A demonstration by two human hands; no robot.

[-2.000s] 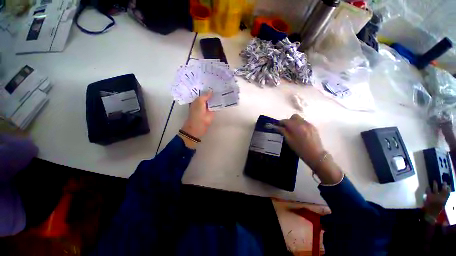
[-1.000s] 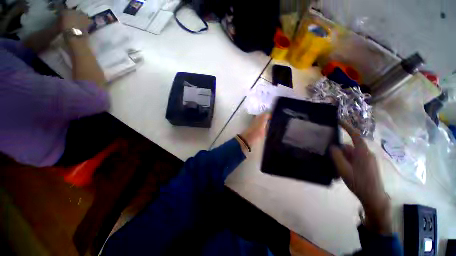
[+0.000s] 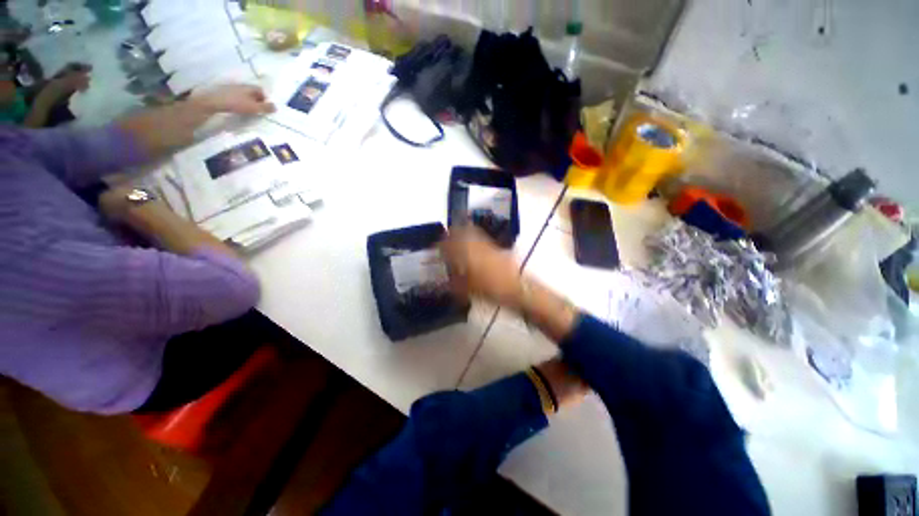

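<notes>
Two black insert trays with white label patches lie left of the table joint: a nearer tray [image 3: 415, 302] and a farther tray [image 3: 484, 230]. My right hand [image 3: 482, 266] is blurred and reaches across my left arm; its fingers are on the right side of the nearer tray. My left hand [image 3: 574, 383] is mostly hidden under my right forearm, its fingers not visible. Pale fanned cards [image 3: 650, 310] show faintly beyond that forearm; whether my left hand holds them is hidden.
A neighbour in purple handles printed cartons [image 3: 217, 181] at left. Behind are a black bag [image 3: 519, 101], a smartphone [image 3: 595, 234], yellow tape rolls [image 3: 645, 161], a silver-grey heap [image 3: 720, 274] and a steel flask [image 3: 821, 217]. A filled tray [image 3: 887, 496] is cut off lower right.
The view has turned left. My right hand has carried the held tray leftward and down beside the other tray, crossing over my left arm. The neighbour's arms have shifted among the cartons.
</notes>
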